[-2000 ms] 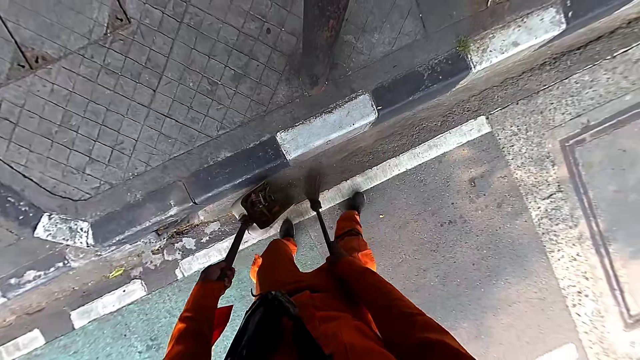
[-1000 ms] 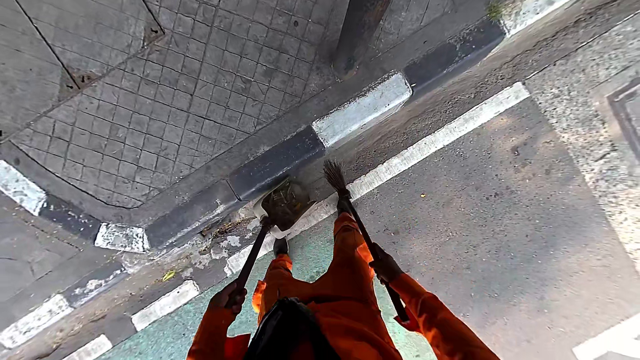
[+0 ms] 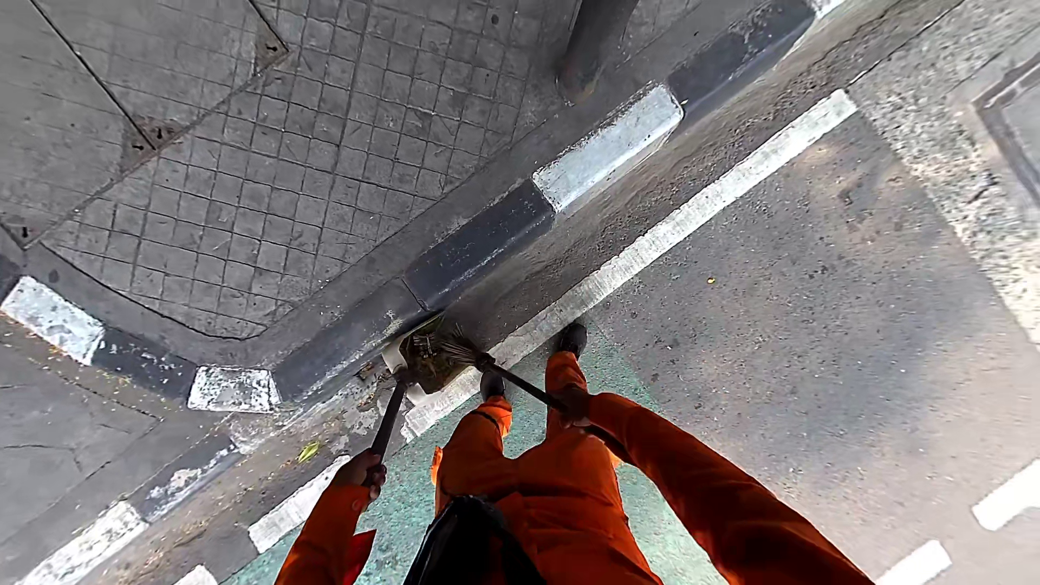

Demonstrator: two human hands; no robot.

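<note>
My left hand grips the long dark handle of a dustpan, which rests in the gutter against the kerb. Dark leafy debris lies in the pan. Around the dark stick of a broom my right hand is closed. The broom's bristles are at the right side of the pan's mouth, over or touching the debris; which of these I cannot tell. Both sleeves and the trousers are orange.
A black and white painted kerb runs diagonally, with tiled pavement beyond it. A dark post stands near the kerb. A white road line follows the gutter. A yellow-green leaf lies left of my left hand. My shoes are near the line.
The broom's bristles have moved from beyond the pan's right side to its mouth. My right hand has swung forward with the stick. The pan stays by the kerb in my left hand.
</note>
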